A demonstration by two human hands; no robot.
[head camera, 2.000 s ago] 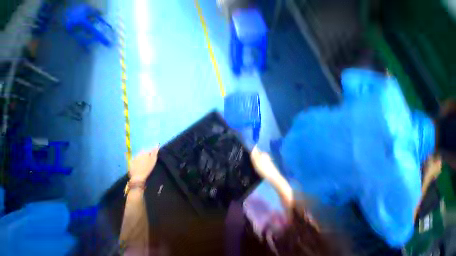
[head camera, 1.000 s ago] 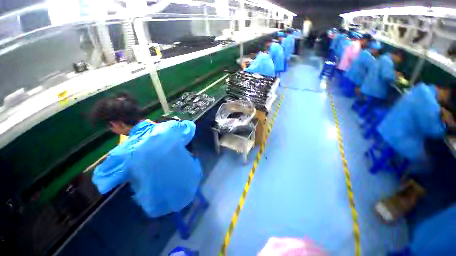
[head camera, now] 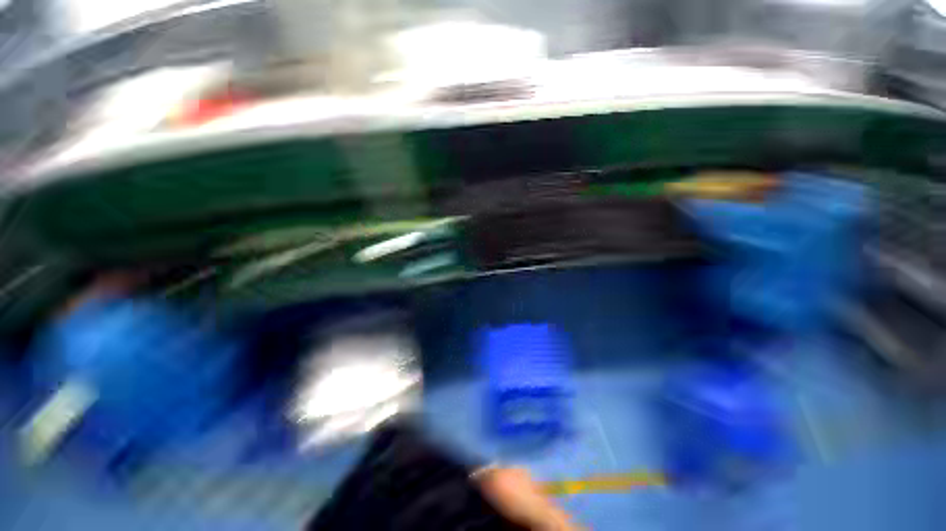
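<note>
A black tray point(head camera: 399, 482) shows at the bottom edge, left of the middle, cut off by the frame and blurred. My right hand point(head camera: 519, 496) is at the tray's right edge and holds it, with the forearm running out of the bottom. Blur hides the finger detail and whatever lies in the tray. My left hand is not in view. Ahead, a wide dark flat thing point(head camera: 581, 230), perhaps a tray, lies on the green bench point(head camera: 311, 254).
A blue stool point(head camera: 524, 379) stands before the bench. A shiny white thing point(head camera: 358, 384), perhaps a bag, is left of it. A person in blue point(head camera: 135, 363) is at left, another point(head camera: 799, 249) at right near a second blue stool point(head camera: 726, 420). A white shelf point(head camera: 664, 83) runs above.
My view has swung from the aisle to face the bench. The black tray and my right hand, out of view one second ago, show at the bottom edge. My left hand, seen two seconds ago, is out of view.
</note>
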